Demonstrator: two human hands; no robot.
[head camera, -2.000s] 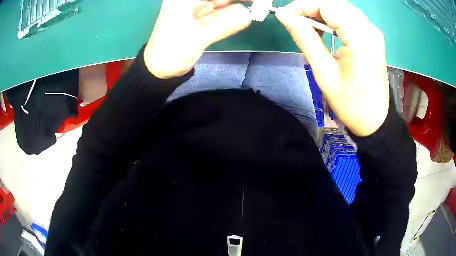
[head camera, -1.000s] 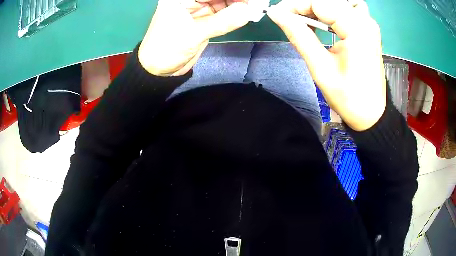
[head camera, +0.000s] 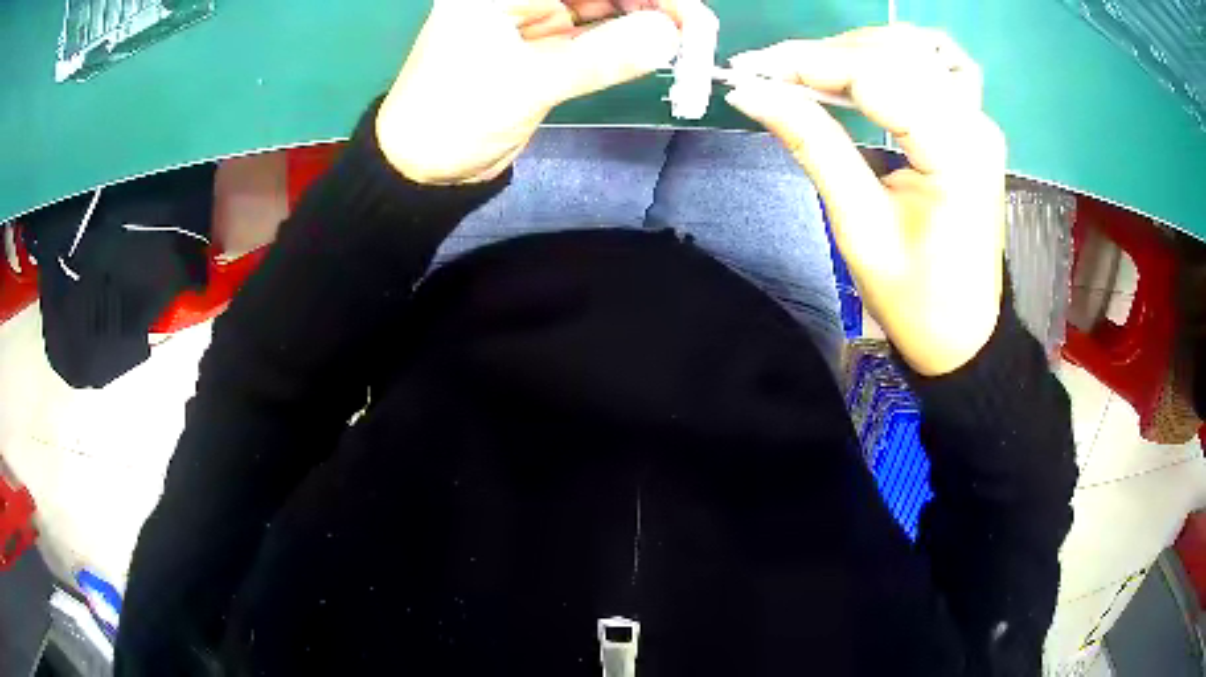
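My left hand (head camera: 509, 86), at the top left of centre, holds a short white piece (head camera: 693, 66) between thumb and fingers. The piece hangs roughly upright past the fingertips. My right hand (head camera: 906, 172) grips a slim white rod (head camera: 823, 94) between thumb and index finger. The rod's thin end points left at the white piece and reaches its side. Whether it enters the piece cannot be told. Both hands are above the front edge of the green table (head camera: 304, 66), bare, with overexposed skin.
A clear grooved tray (head camera: 126, 33) lies at the table's top left, another clear tray (head camera: 1151, 46) at the top right. Below the edge on the right are blue trays (head camera: 899, 463), greyish clear trays (head camera: 1042, 258) and a red stool (head camera: 1124, 298). Dark cloth (head camera: 113, 291) hangs at left.
The white piece has come lower and shows more fully below my left fingertips. My right thumb and index finger look more spread along the rod, and the right hand sits slightly lower.
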